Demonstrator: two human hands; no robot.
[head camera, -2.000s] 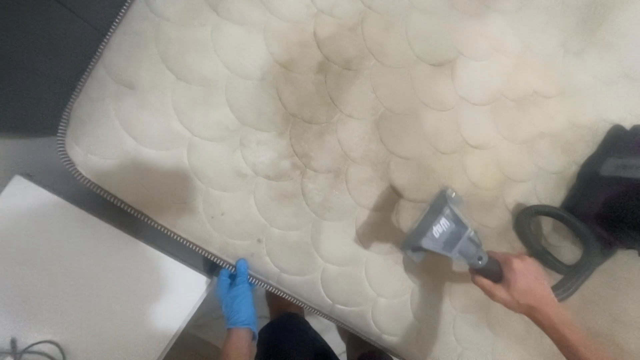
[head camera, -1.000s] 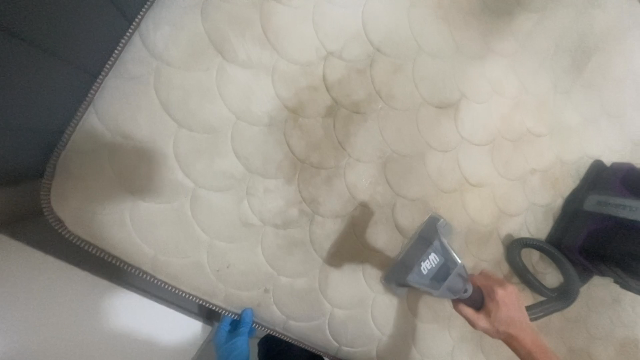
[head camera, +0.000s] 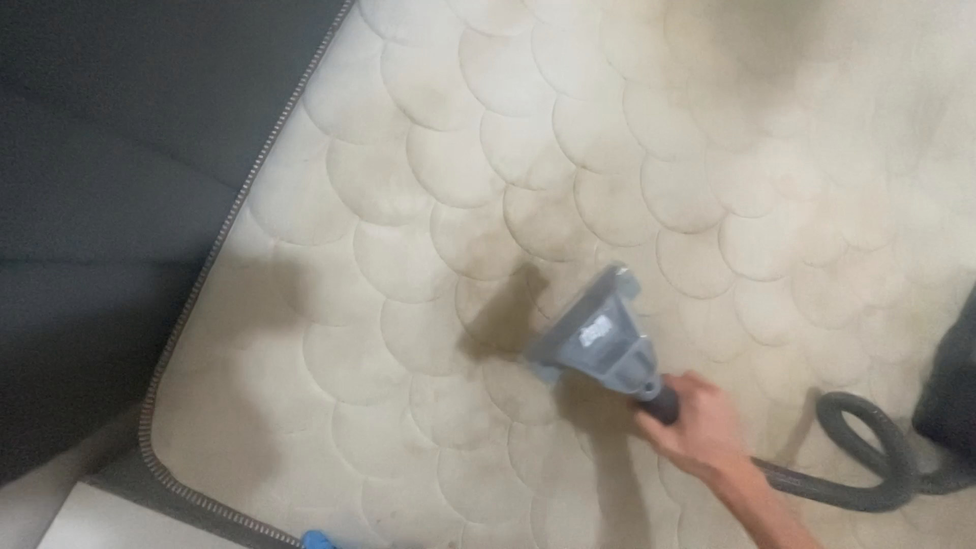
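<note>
A quilted cream mattress (head camera: 396, 328) with brownish stains and a striped edge trim fills most of the view. My bare right hand (head camera: 698, 427) grips the dark handle of a grey Wap upholstery extractor nozzle (head camera: 598, 335), right of the middle. The nozzle's wide head points up and left over the mattress and casts a shadow; whether it touches the fabric is unclear. Of my left hand (head camera: 317, 540), only a blue-gloved fingertip shows at the mattress edge at the bottom; the rest is out of frame.
A ribbed dark hose (head camera: 862, 499) loops behind my right wrist towards a dark machine body (head camera: 949, 374) at the right edge. Dark grey upholstery (head camera: 99, 183) stands along the left. A white flat surface (head camera: 130, 522) lies beyond the mattress corner at bottom left.
Since the last earlier frame, my right hand and the nozzle have moved up and left over the mattress, towards the brown stain. The view has shifted, leaving less of my gloved left hand visible.
</note>
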